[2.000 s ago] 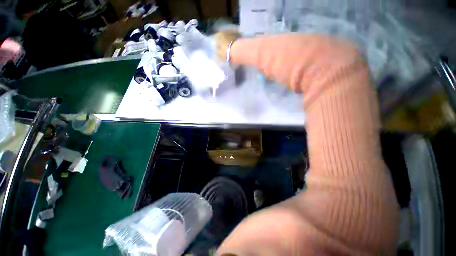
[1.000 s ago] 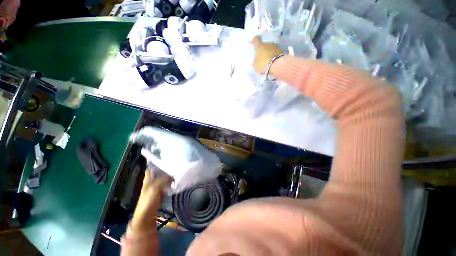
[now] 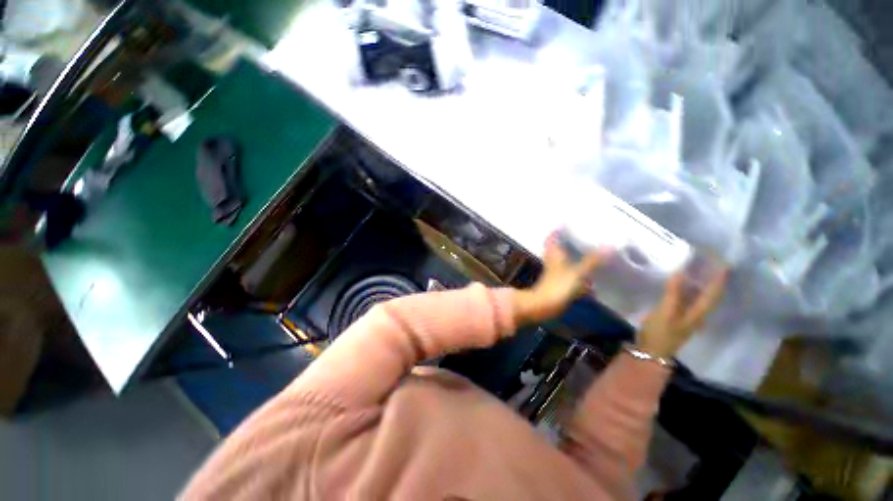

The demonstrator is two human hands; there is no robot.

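Note:
A cloudy clear bag with a white camera part [image 3: 658, 245] in it lies at the near right edge of the white-covered table [image 3: 470, 161]. My left hand [image 3: 568, 278] is at the bag's left end, blurred, fingers spread. My right hand [image 3: 685, 305], below a bracelet, is at its near right side, fingers also spread. Neither hand visibly closes on anything; whether the fingertips touch the bag, I cannot tell. Many more bagged units [image 3: 774, 166] are heaped behind and to the right.
Unbagged white and black cameras [image 3: 406, 61] stand at the table's back left. A dark grey cloth [image 3: 219, 178] lies on the green mat [image 3: 162, 235], with small white pieces behind it. A dark gap with a coiled round item [image 3: 372, 296] lies between mat and table.
The view has turned right. My left hand has moved from over the gap, where it held a bagged unit, to the table's edge. My right hand has come back nearer to it.

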